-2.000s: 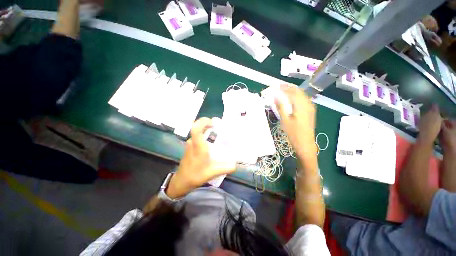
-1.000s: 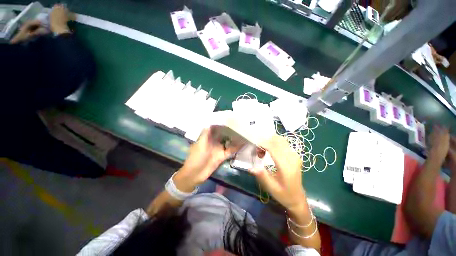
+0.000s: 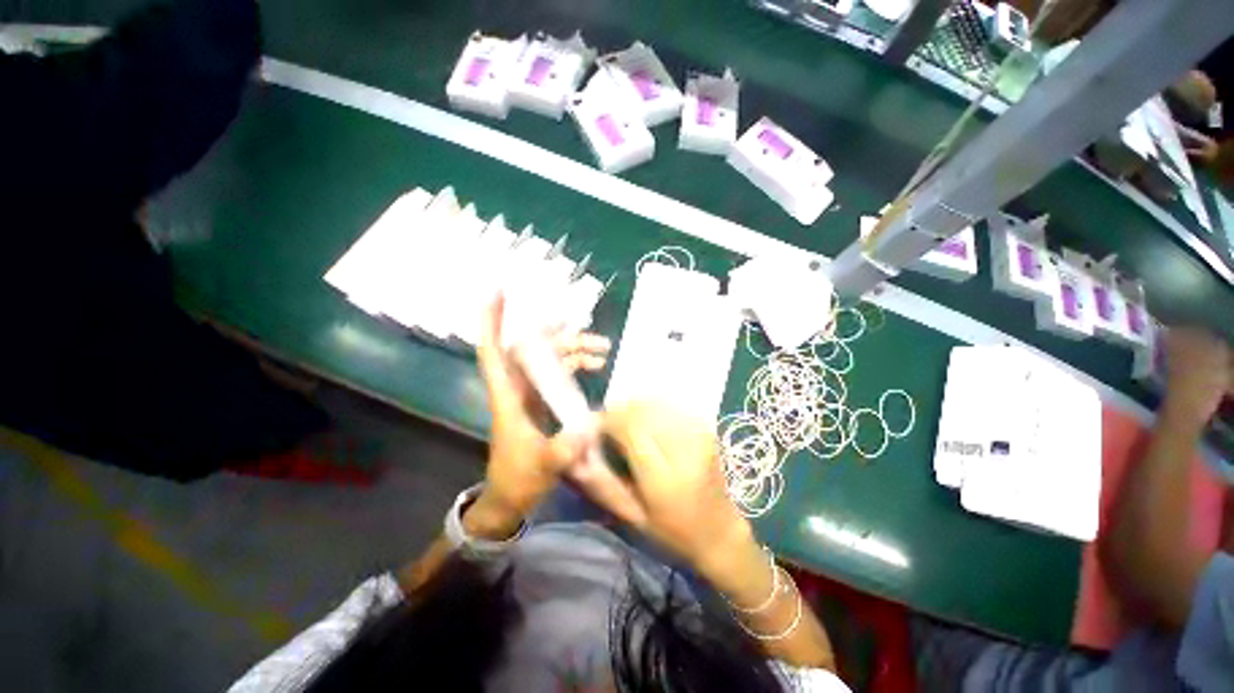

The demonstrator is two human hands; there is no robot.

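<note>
A white carton (image 3: 552,379) is held upright between my two hands, slightly blurred. My left hand (image 3: 512,431) grips it from the left with fingers raised. My right hand (image 3: 666,467) closes on its lower right end. A pile of flat white carton blanks (image 3: 673,325) lies just beyond my right hand, partly hidden by it. A row of erected white cartons (image 3: 453,268) with pointed flaps stands to the left; its right end is partly behind my left hand. Low white square pieces (image 3: 788,301) lie near the post's foot.
Tangled rubber bands (image 3: 798,404) lie right of the blanks. A grey post (image 3: 1001,149) slants over the bench. Another blank stack (image 3: 1022,440) sits beside a red mat (image 3: 1112,521). Purple-panel cartons (image 3: 612,119) stand beyond the white strip (image 3: 406,122). People are at both sides.
My hands have moved left and closed around a narrow carton that was opened between them. The erected row has one more flap at its right end. More purple-panel cartons show on the line.
</note>
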